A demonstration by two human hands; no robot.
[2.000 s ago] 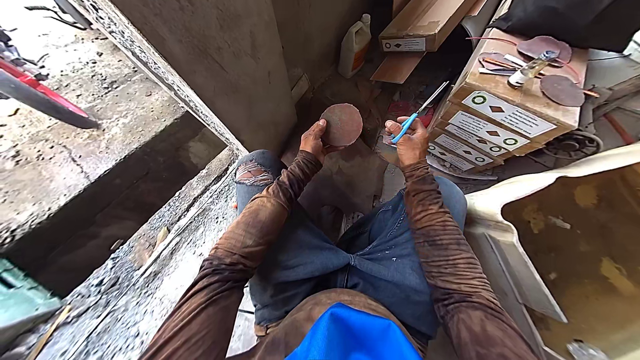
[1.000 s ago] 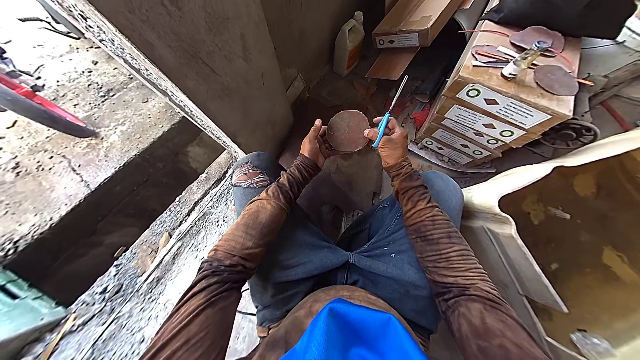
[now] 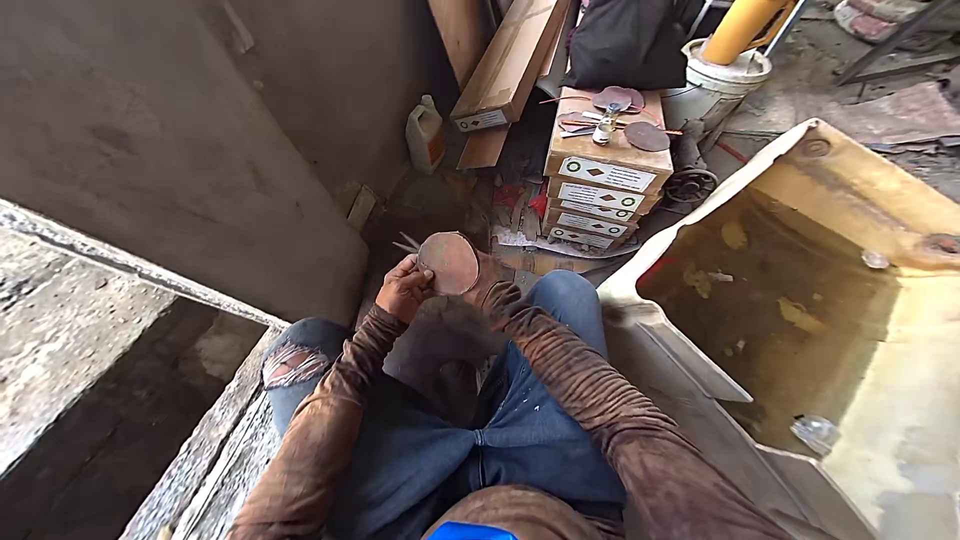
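My left hand [image 3: 406, 288] pinches the lower left edge of a thin, roughly round reddish-brown disc [image 3: 448, 263] between thumb and fingers, above the gap between my knees. My right hand [image 3: 487, 276] is at the disc's right side, partly behind it, blurred, with its fingers mostly hidden. Two thin metal blades, apparently of scissors [image 3: 406, 242], stick out past the disc's upper left edge. Their handle is hidden behind the disc. More such discs [image 3: 646, 136] lie on the top carton at the right, beside a small glass bottle [image 3: 602, 133].
Stacked cardboard cartons [image 3: 607, 174] bear printed labels. A white plastic jug [image 3: 425, 135] stands by the grey wall [image 3: 187, 135]. At my right is a large basin [image 3: 870, 300] holding murky water. A black bag [image 3: 626, 45] and a white bucket [image 3: 726, 75] are behind.
The right hand has moved from beside the disc to partly behind it, and the blades now point to the upper left. The left hand still holds the disc. The view has shifted right.
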